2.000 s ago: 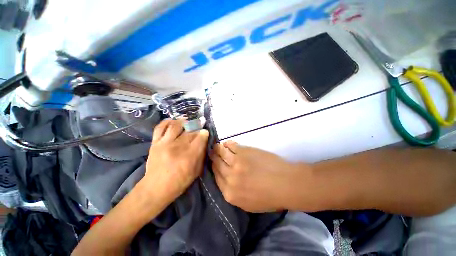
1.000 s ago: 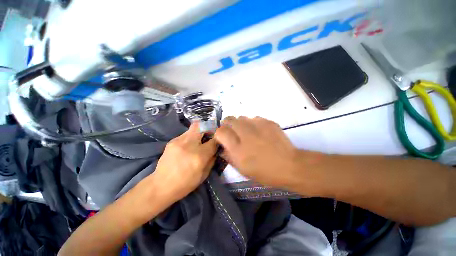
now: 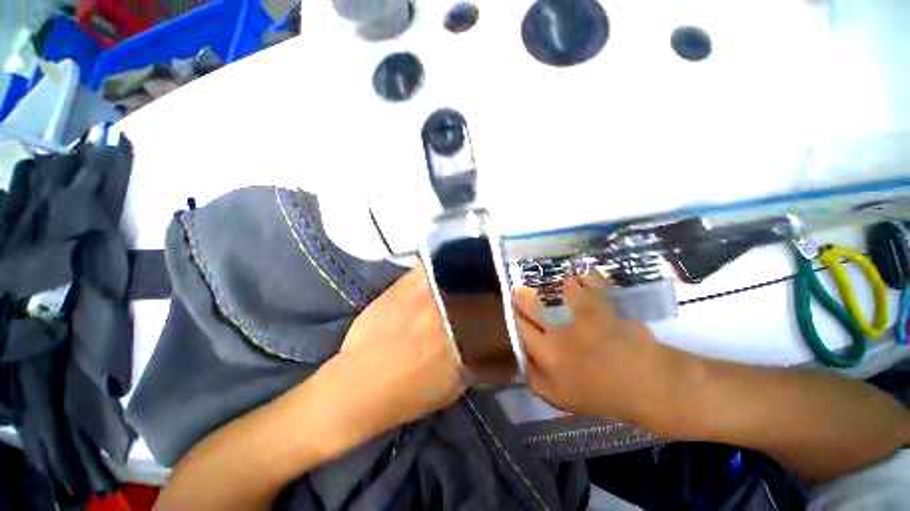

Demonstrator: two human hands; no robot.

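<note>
A dark grey garment (image 3: pixel 249 269) with pale topstitched seams lies bunched left of the needle area and hangs down over the front edge. My left hand (image 3: pixel 404 344) is closed on the garment, its fingertips hidden behind a shiny metal machine part (image 3: pixel 473 299). My right hand (image 3: pixel 589 349) is just right of that part, fingers curled at the garment's edge beside small metal parts (image 3: pixel 544 284); its grip is partly hidden. The white sewing machine head (image 3: pixel 619 120) fills the top. The needle and presser foot cannot be made out.
Green-and-yellow-handled scissors (image 3: pixel 833 299) lie at the right, beside a black oval object (image 3: pixel 886 255). Dark grey cloth strips (image 3: pixel 70 299) are piled at the far left. A blue crate (image 3: pixel 180 45) stands at upper left. A measuring-tape-like edge (image 3: pixel 589 439) runs along the table front.
The view has swung and moved closer to the machine head; the phone and lettering have left the picture. The strip pile and crate now show. Both hands remain at the needle area.
</note>
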